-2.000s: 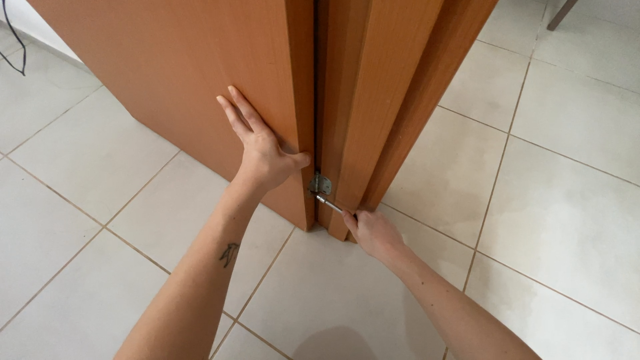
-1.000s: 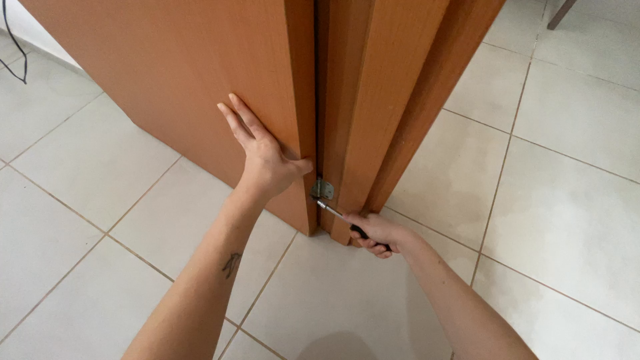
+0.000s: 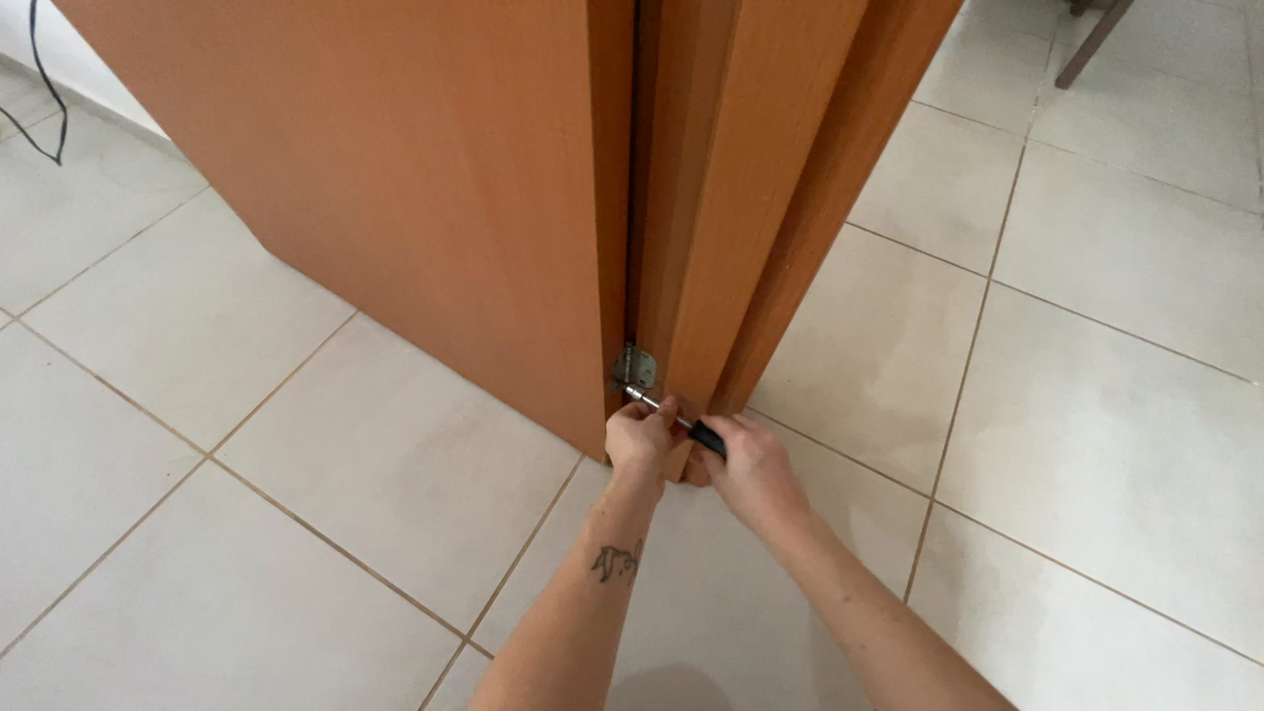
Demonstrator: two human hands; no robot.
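A metal hinge (image 3: 640, 367) joins the lower edge of the brown wooden door (image 3: 425, 197) to the wooden door frame (image 3: 760, 197). My right hand (image 3: 755, 462) grips the black handle of a screwdriver (image 3: 708, 438), whose metal shaft slants up and left to the hinge's lower part. At the shaft, close to its tip, my left hand (image 3: 640, 434) pinches with thumb and fingers. The exact seat of the tip at the hinge is too small to tell.
Pale floor tiles (image 3: 355, 494) surround the foot of the door and frame. A black cable (image 3: 61, 128) hangs by the white wall at the upper left. At the upper right stands a dark furniture leg (image 3: 1094, 41).
My left hand has left the door's face and come down to the screwdriver shaft. My right hand stays on the handle, near the frame's foot.
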